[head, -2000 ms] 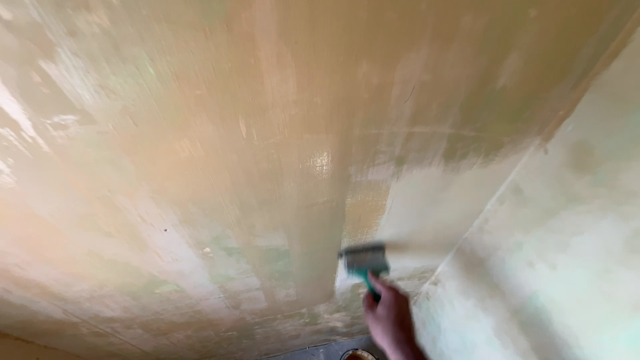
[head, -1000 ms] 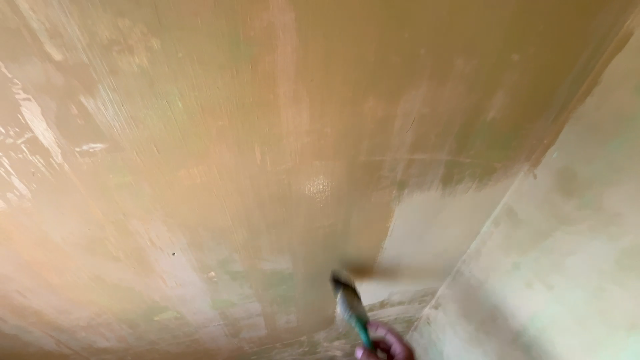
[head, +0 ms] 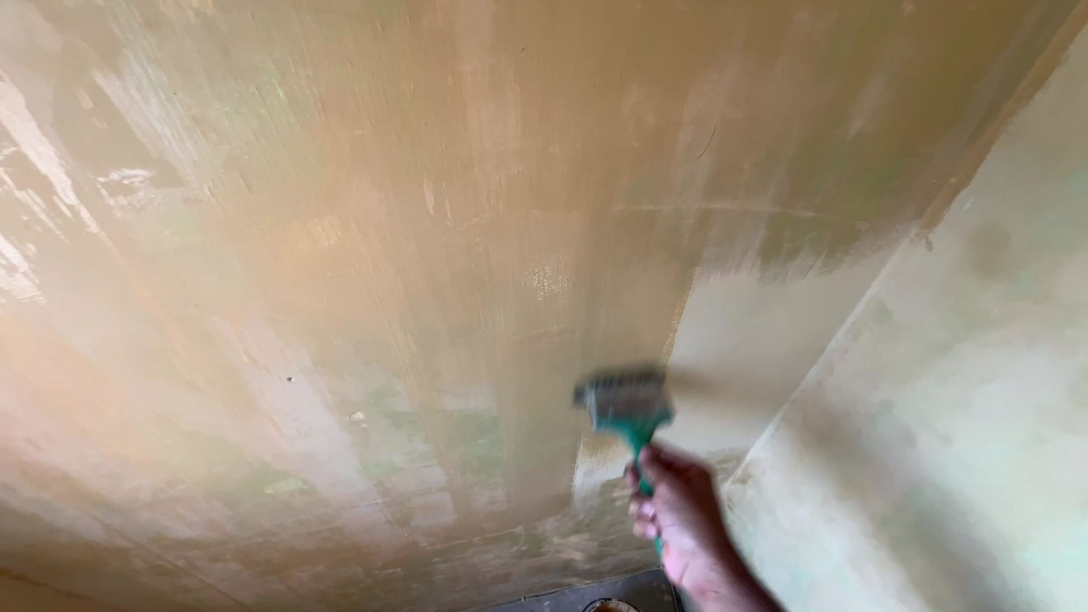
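My right hand (head: 680, 510) grips the green handle of a wide flat paintbrush (head: 629, 408) in the lower right of the view. The brush's dark bristles point up the wall and lie at the wall surface (head: 476, 280), blurred by motion. Brown-tan wet coating with vertical streaks covers much of that wall. A paler patch without the brown coat (head: 748, 340) lies right of the brush, with a straight edge between the two. My left hand is not in view.
An adjoining pale, blotchy wall (head: 969, 408) meets the coated one at a slanting corner on the right. At the bottom edge, the rim of a round container (head: 610, 605) shows on a grey surface (head: 544, 602), partly cut off.
The brush was edge-on and lower one second ago; now its broad face shows and more of my right hand is in view. The brush stays in my grip throughout.
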